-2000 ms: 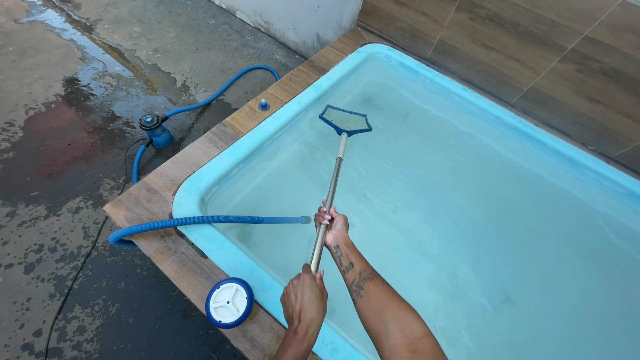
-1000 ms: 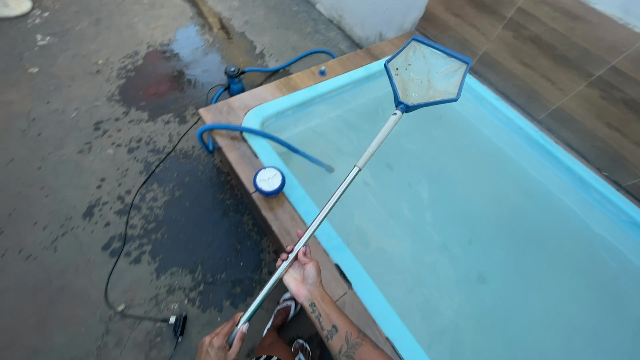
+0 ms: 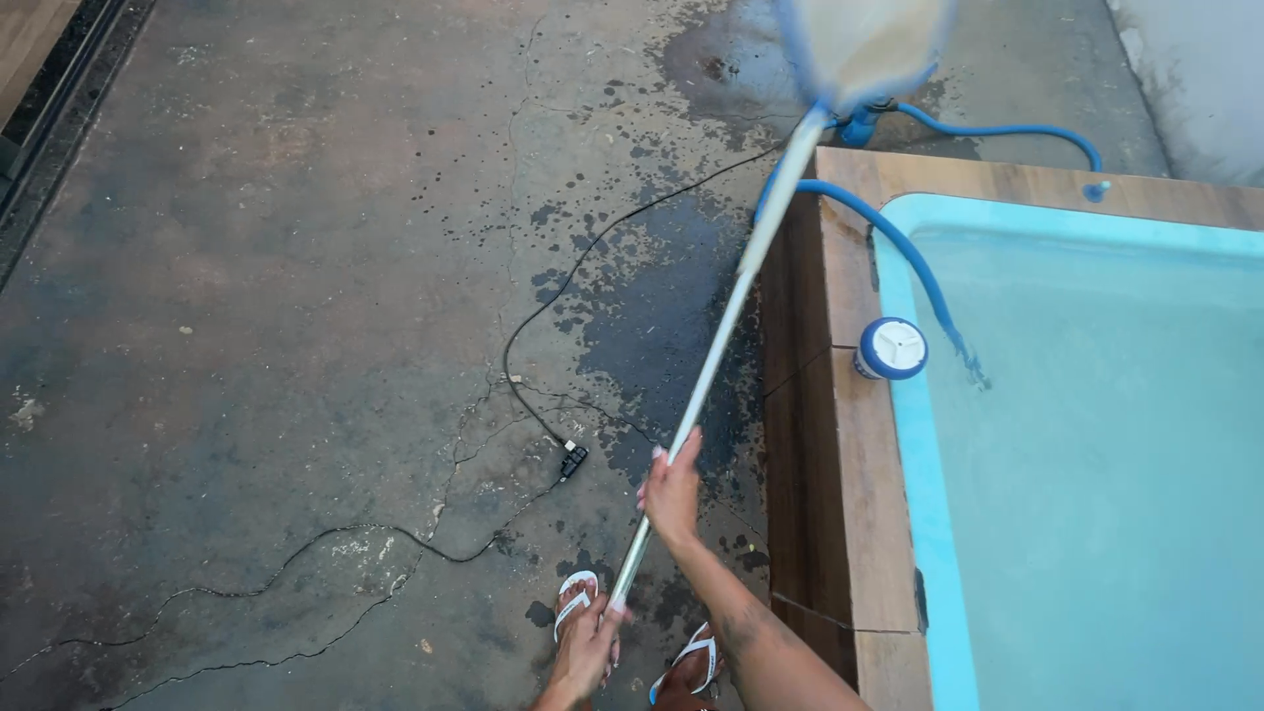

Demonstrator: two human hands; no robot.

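My left hand (image 3: 591, 642) grips the lower end of a metal telescopic pole (image 3: 718, 346). Farther up the same pole, my right hand (image 3: 674, 494) is closed around it, its tattooed forearm reaching in from the lower right. At the far end the blue-framed pool skimmer net (image 3: 869, 44) is blurred and partly cut off by the top edge; it hangs over the wet concrete, left of the pool. A blue and white round container (image 3: 892, 349) stands on the wood-look pool edge. Beside it, a blue hose (image 3: 913, 252) runs over the rim into the water.
The light-blue pool (image 3: 1106, 474) fills the right side, bordered by a wood-look ledge (image 3: 874, 513). A blue pump (image 3: 861, 126) sits beyond the corner. A black cable (image 3: 592, 247) with a plug connection (image 3: 573, 461) crosses the concrete floor near my feet in white flip-flops.
The skimmer net was low over the pool two seconds ago, then raised above it; now it has swung left over the concrete. The view has turned left.
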